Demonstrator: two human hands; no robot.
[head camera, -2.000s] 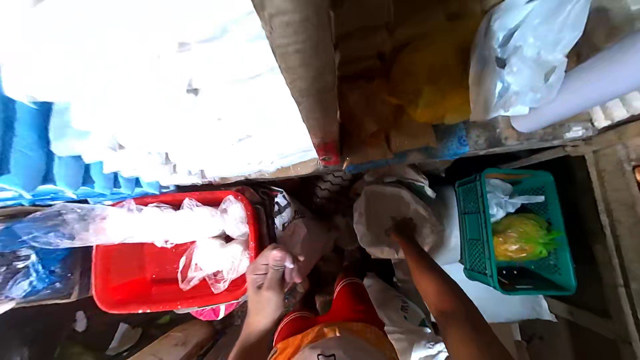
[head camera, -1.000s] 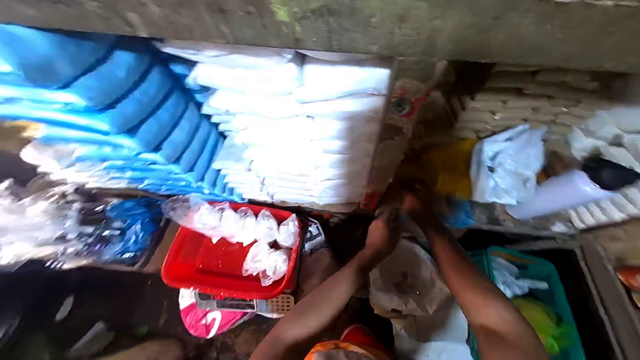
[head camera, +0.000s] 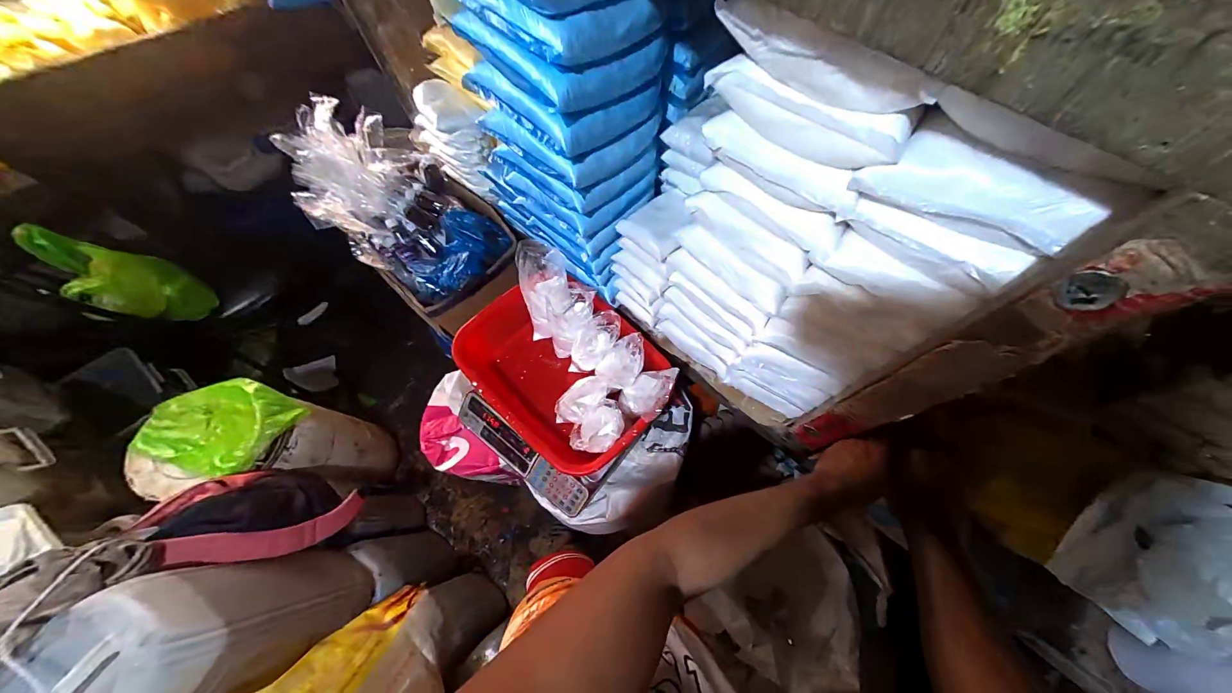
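Note:
My left hand (head camera: 852, 470) reaches into deep shadow under the shelf edge, right of the centre. Close beside it is my right hand (head camera: 910, 472), very dark; what either hand touches or holds is hidden. Below them stands a pale open sack (head camera: 789, 606). Left of my forearms, a red plastic tray (head camera: 515, 371) rests on a digital scale (head camera: 520, 452) with a lit display. Several small knotted clear plastic bags with white contents (head camera: 597, 423) lie along the tray's right side.
Stacked white packets (head camera: 770, 241) and blue packets (head camera: 577, 125) rise behind the tray. A cardboard box (head camera: 462, 308) holds plastic packaging. Full sacks (head camera: 231, 606), one with a green bag (head camera: 217, 423) on top, stand at left. A white plastic bag (head camera: 1145, 549) lies at right.
My hands were apart two seconds ago, one at the open sack, the other near the tray; now they are together in the shadow by the shelf. The view has swung left.

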